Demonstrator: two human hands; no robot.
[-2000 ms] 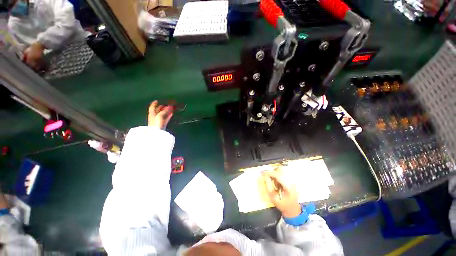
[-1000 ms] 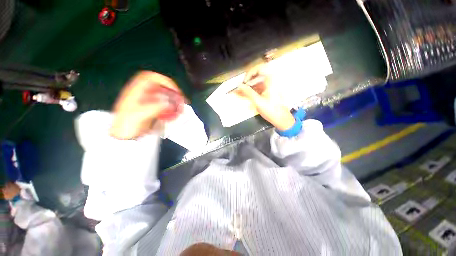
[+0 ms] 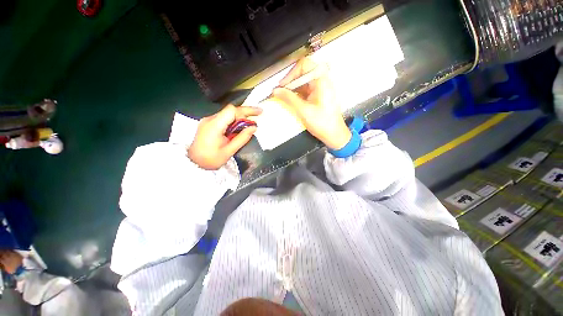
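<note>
My left hand (image 3: 217, 137) holds a small red unit (image 3: 241, 128) with a dark inside between thumb and fingers, over the bench's front edge. My right hand (image 3: 315, 105), with a blue wrist band (image 3: 350, 141), holds a thin pale pen-length tool (image 3: 304, 79), perhaps tweezers. Its tip points left, a little right of the red unit and apart from it. White sheets (image 3: 369, 68) lie under my right hand, very bright. Another white piece (image 3: 183, 128) shows partly behind my left hand.
A black fixture base (image 3: 247, 43) with a yellowish front edge stands behind the sheets. A clear tray (image 3: 512, 24) is at the upper right. Another red unit (image 3: 89, 6) lies at the top left. Another person's hand (image 3: 11, 261) shows at the lower left. Labelled cartons (image 3: 500, 219) are below right.
My left hand has brought the red unit from the far left to beside the sheets near my right hand. The view has tilted down, and the clamps and counters have left the picture.
</note>
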